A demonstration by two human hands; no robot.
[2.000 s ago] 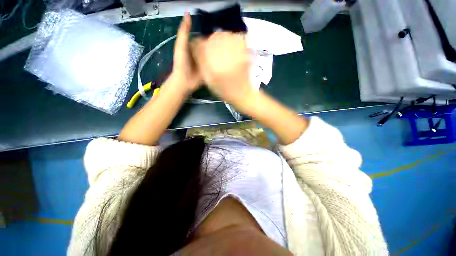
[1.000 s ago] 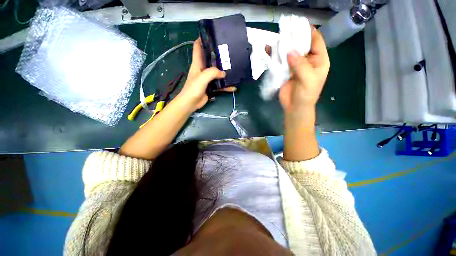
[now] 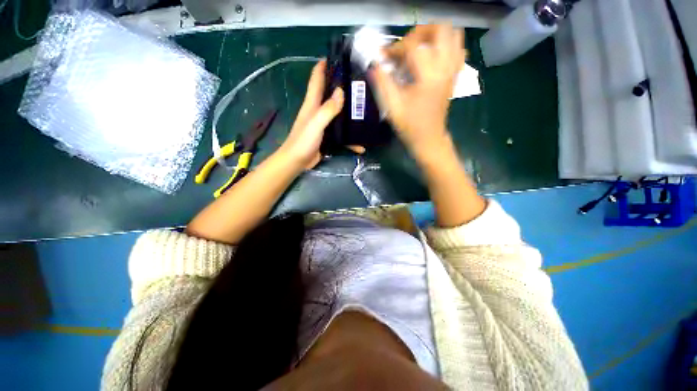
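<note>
My left hand [image 3: 312, 122] holds a black flat power adapter [image 3: 358, 130] by its left side, above the green bench. A white label [image 3: 358, 100] with fine print faces up on it. My right hand [image 3: 422, 76], blurred, holds a crumpled white wiping cloth [image 3: 370, 47] against the adapter's upper part and hides some of its right side. A white spare wipe sheet [image 3: 467, 82] lies on the bench, partly hidden behind my right hand.
A stack of empty bubble bags [image 3: 115, 99] lies at the left. Pliers [image 3: 243, 151] with yellow handles and a whitish strap [image 3: 243, 82] lie beside my left arm. A whitish bottle [image 3: 517, 34] stands at upper right, beside foam trays [image 3: 604, 114] above a blue rack [image 3: 649, 208].
My right hand has moved left with the cloth, from beside the adapter onto its top part. The adapter has shifted slightly right and down in my left hand.
</note>
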